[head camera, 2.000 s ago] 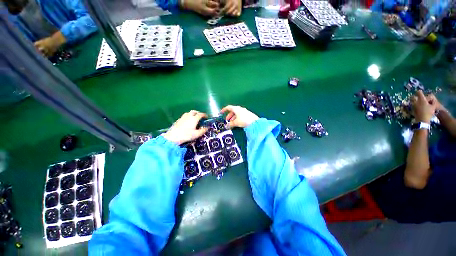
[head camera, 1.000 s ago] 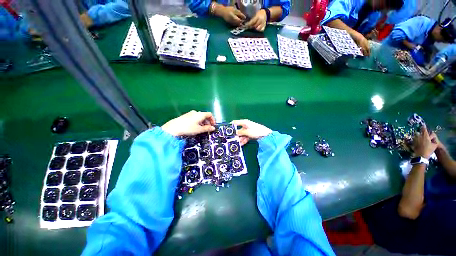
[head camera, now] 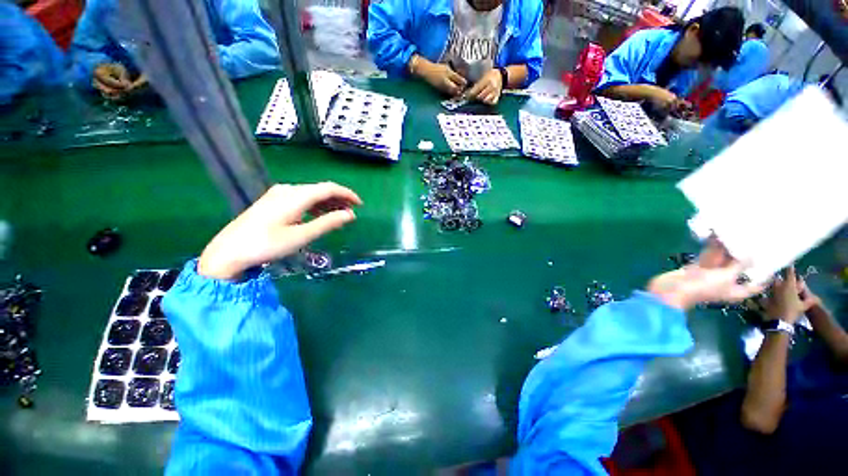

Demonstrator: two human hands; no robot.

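My right hand (head camera: 702,279) holds a plain white sheet or empty tray (head camera: 767,181) raised at the right, tilted over the bench; the fingers are at its lower edge. My left hand (head camera: 284,228) is open and empty above the bench near the foot of the metal post. A heap of dark and silver units (head camera: 453,192) lies on the green bench ahead of my hands. A white tray of black rounded-square housings (head camera: 139,344) lies at the left, partly hidden by my left sleeve.
A metal post (head camera: 209,112) rises at the left. A dark round unit (head camera: 104,242) and a tangled parts pile (head camera: 19,335) lie at the left. Small parts (head camera: 600,295) lie right of centre. Stacked trays (head camera: 364,121) and blue-sleeved workers are across the bench; another person's forearm (head camera: 770,376) is at the right.
The filled tray between my hands is gone from there. A heap now lies farther ahead. My right hand has moved right with the white sheet or tray; my left hand has moved left and opened.
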